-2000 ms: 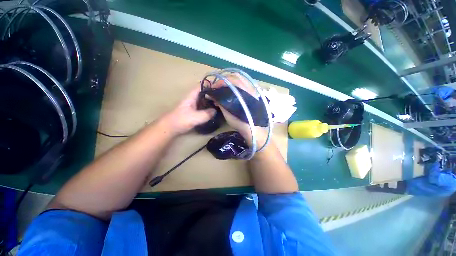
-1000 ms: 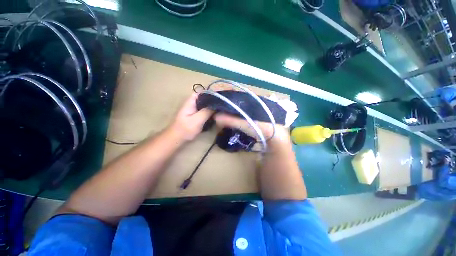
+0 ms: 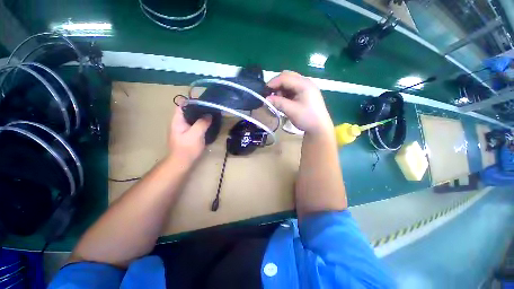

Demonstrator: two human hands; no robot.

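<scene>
The headset has twin silver hoops (image 3: 230,108), a wide black inner strap (image 3: 234,97) and a black earcup (image 3: 242,137) with a pale emblem. Its boom microphone (image 3: 221,178) points down over the tan board. My left hand (image 3: 189,134) is closed around the other earcup (image 3: 209,125) at the left end of the hoops. My right hand (image 3: 296,100) is at the right end of the strap, thumb and fingers pinched together near its edge; whether it grips the strap or a small part is too blurred to tell.
The tan board (image 3: 146,135) lies beneath. A yellow glue bottle (image 3: 345,134) and pale yellow foam block (image 3: 412,161) are at right. A white cloth (image 3: 291,126) is partly behind my right wrist. Stacked headsets (image 3: 34,186) stand at left; more headsets (image 3: 366,40) lie on the green line.
My right hand has moved up from beneath the hoops to the strap's right end. My left hand and the headset have shifted left. The boom now points more steeply down.
</scene>
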